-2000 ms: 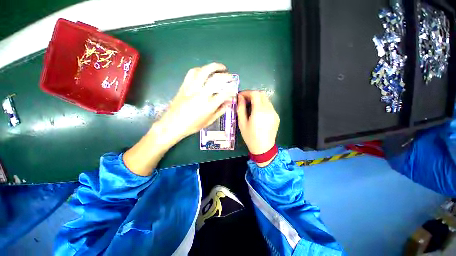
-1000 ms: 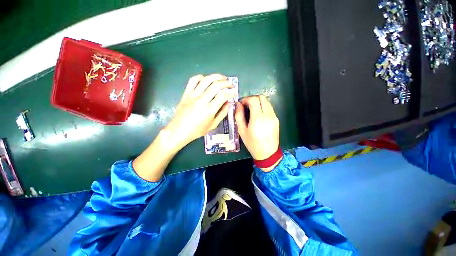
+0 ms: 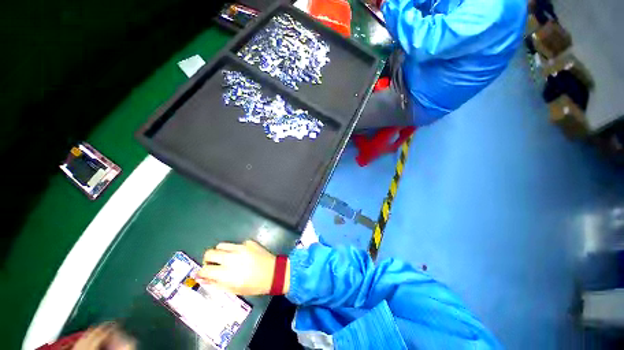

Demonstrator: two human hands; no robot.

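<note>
An open phone body (image 3: 209, 311) lies slanted on the dark green bench top, with a pale inside and an orange-yellow and black connector patch (image 3: 191, 283) near its upper part. My right hand (image 3: 239, 268), with a red wristband, has its fingers on the phone body's upper right edge beside that patch; its fingertips are partly hidden. My left hand (image 3: 104, 338) is blurred and cut off by the bottom edge, apart from the phone body; whether it holds anything cannot be told. A strip of the red bin (image 3: 56, 343) shows beside it.
A black divided tray (image 3: 226, 179) with heaps of small blue-silver boards (image 3: 284, 51) stands beyond my right hand. Past the white rail (image 3: 102, 236), a phone body (image 3: 90, 169) and a pale sheet (image 3: 191, 65) lie on the green belt. A coworker in blue (image 3: 455, 51) is beyond the tray.
The view has swung right, bringing the belt and coworker in. My left hand has left the phone body and moved to the bin. My right hand stays at the phone body, now largely uncovered.
</note>
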